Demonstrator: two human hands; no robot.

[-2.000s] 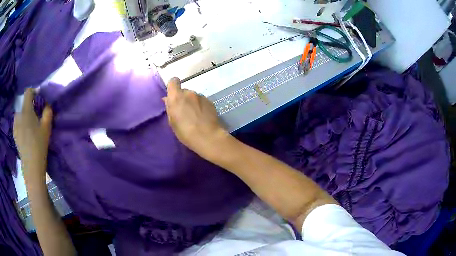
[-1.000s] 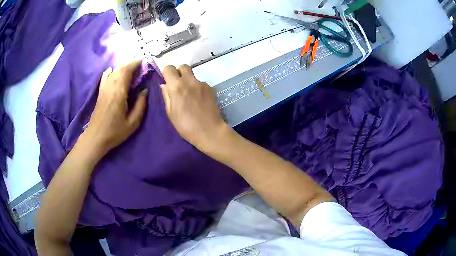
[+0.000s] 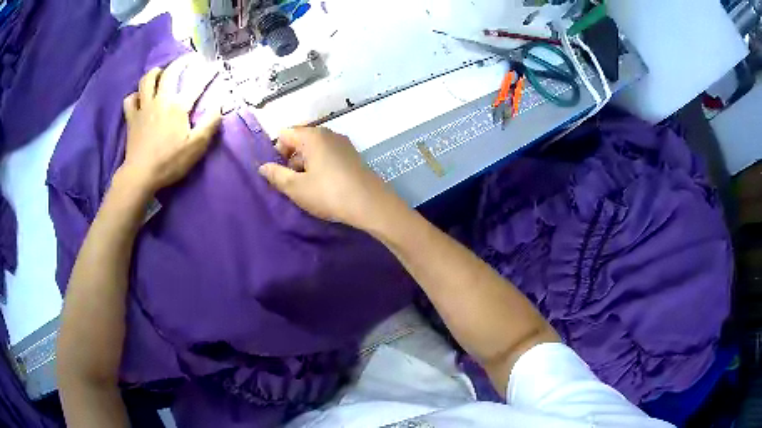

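Observation:
A purple garment (image 3: 251, 259) spreads over the machine bed and down over the lap, with a gathered band near the bottom. Its edge (image 3: 255, 129) runs from the needle area towards my right hand. My left hand (image 3: 163, 134) lies flat on the cloth, left of the needle, fingers spread. My right hand (image 3: 322, 171) pinches the cloth edge between thumb and fingers, right of and below the needle. The sewing machine head (image 3: 230, 29) stands at the top, with bright glare at the needle. The presser foot is washed out by that glare.
A metal guide (image 3: 288, 79) sits right of the needle. Orange snips (image 3: 508, 96), green-handled scissors (image 3: 547, 73), a dark red pen (image 3: 522, 36) and a white cord (image 3: 595, 79) lie at the table's right. A printed scale (image 3: 401, 159) runs along the front edge. A purple garment heap (image 3: 643, 267) is at the right.
Over two seconds my left hand has moved from the far left onto the cloth by the needle, then slightly up and left. My right hand has shifted slightly down and right with the edge.

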